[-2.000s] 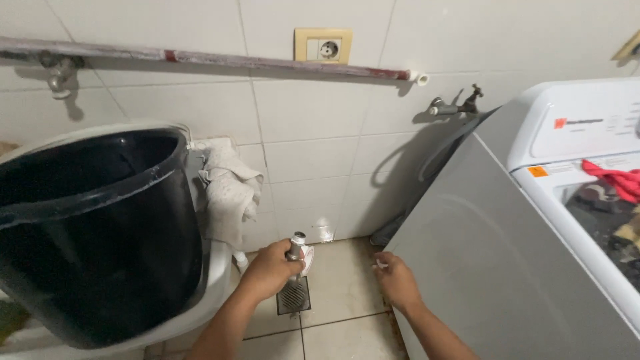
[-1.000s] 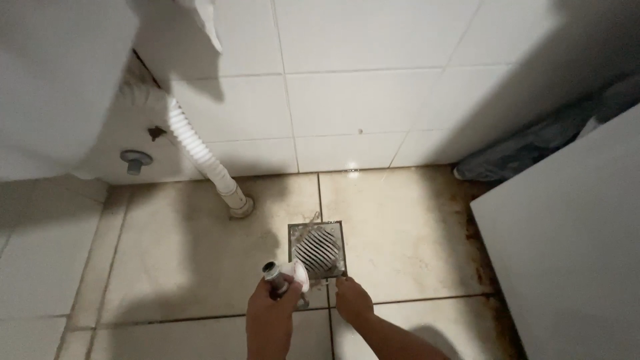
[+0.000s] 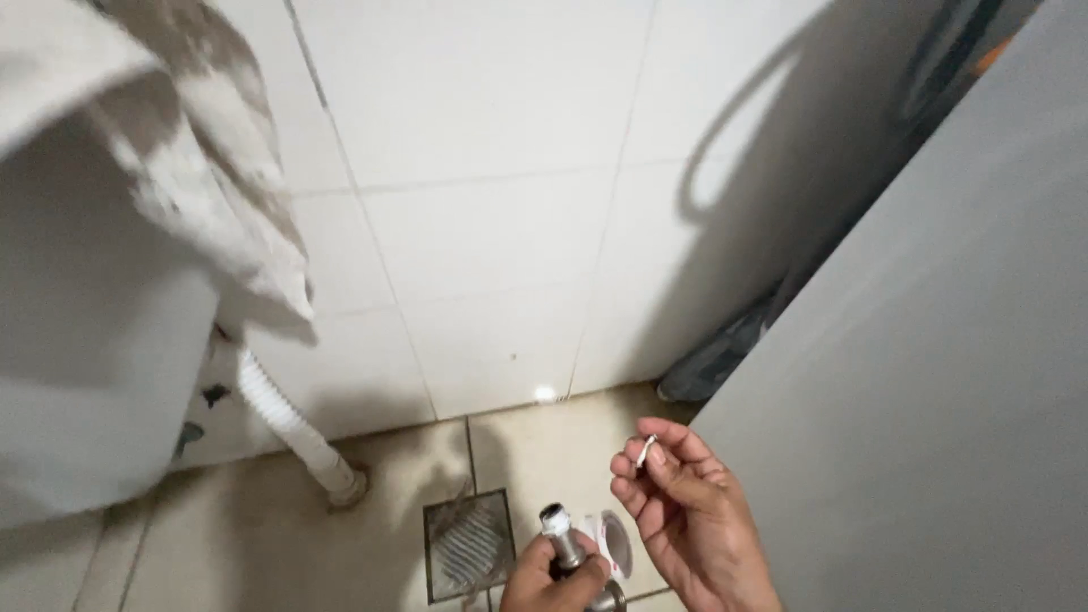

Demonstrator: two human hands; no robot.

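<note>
At the bottom centre my left hand [image 3: 557, 582] grips a metal faucet [image 3: 568, 551] whose threaded end points up and has white tape [image 3: 557, 520] around it. A white tape spool [image 3: 614, 544] sits beside the faucet, close to the fingers of that hand; whether they hold it is unclear. To the right, my right hand [image 3: 693, 510] pinches a small twisted scrap of white tape [image 3: 646, 450] between thumb and fingers, apart from the faucet.
Below the tiled wall [image 3: 484, 246] lies a square floor drain grate [image 3: 469, 546]. A white corrugated hose [image 3: 289, 421] enters the floor at left, under a basin [image 3: 93, 340] with a draped cloth [image 3: 229, 170]. A grey appliance panel [image 3: 918, 382] stands at right, a dark bag [image 3: 722, 353] behind it.
My right hand has risen from beside the drain grate and now shows the white scrap in its fingers. My left hand still holds the faucet. The view has tilted up since one second ago.
</note>
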